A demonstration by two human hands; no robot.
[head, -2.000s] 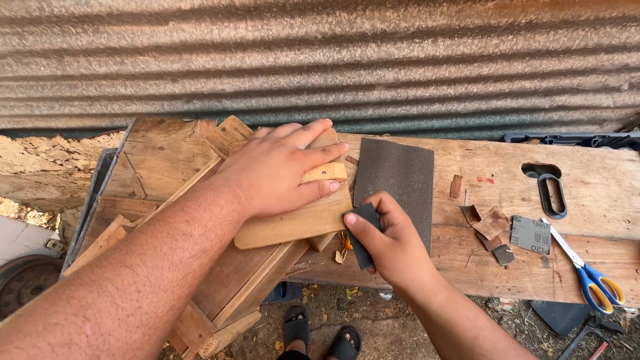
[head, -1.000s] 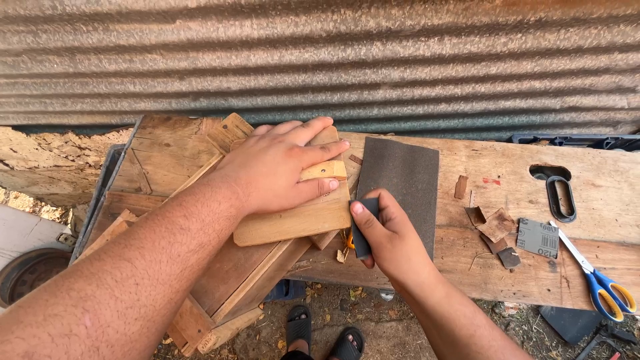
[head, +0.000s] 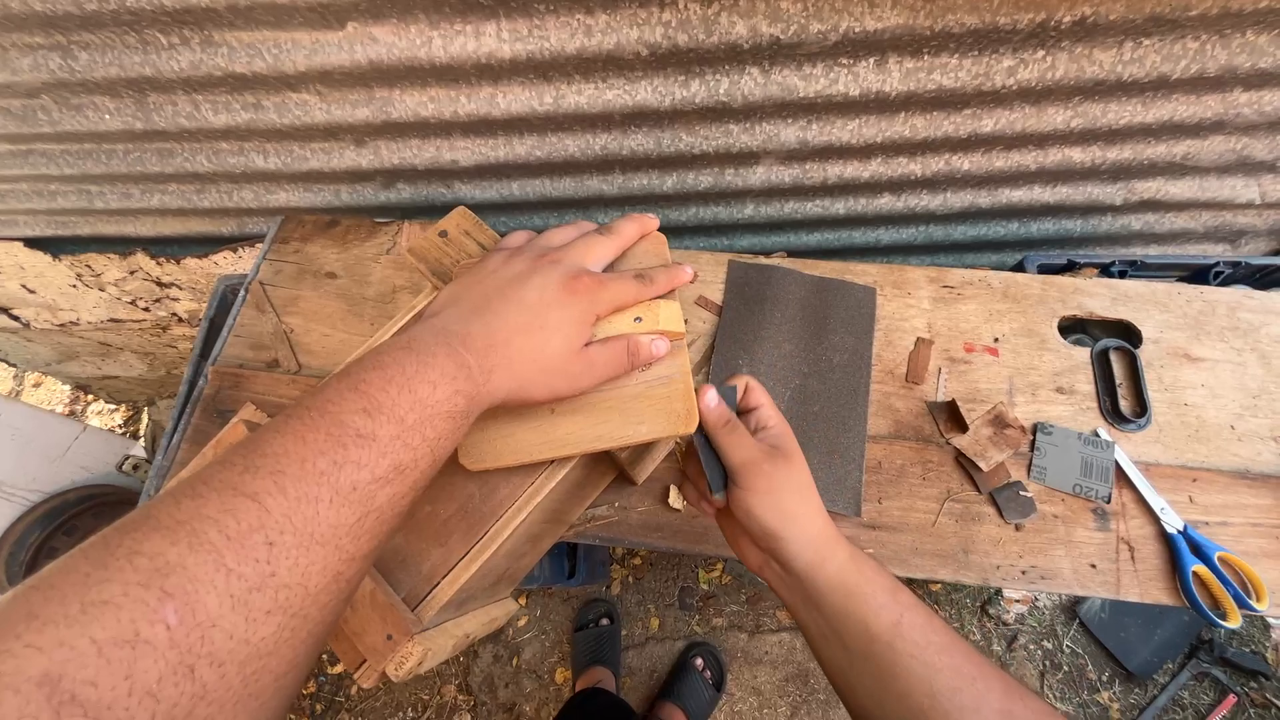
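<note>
My left hand (head: 560, 310) lies spread over a wooden board with rounded corners (head: 590, 410), fingers toward its right end, beside a small raised wooden strip (head: 645, 319). The board rests tilted on a wooden piece of furniture (head: 470, 510), whose full shape my arm hides. My right hand (head: 755, 460) grips a dark piece of sandpaper (head: 716, 440) at the board's right edge. Whether the sandpaper is wrapped round a block cannot be told. Just beyond that hand, a large dark abrasive sheet (head: 800, 360) lies on the wooden bench (head: 960, 545).
Torn sandpaper scraps (head: 990, 437), a grey P120 sandpaper piece (head: 1072, 462), scissors with blue and yellow handles (head: 1190, 550) and a black oval ring (head: 1121, 385) lie to the right. Behind the bench stands a corrugated metal wall (head: 640, 120). A clamp-like tool (head: 1200, 670) is at the lower right.
My right hand has shifted slightly along the board's right edge with the sandpaper, its grip turned a little. My left hand stays pressed on the board.
</note>
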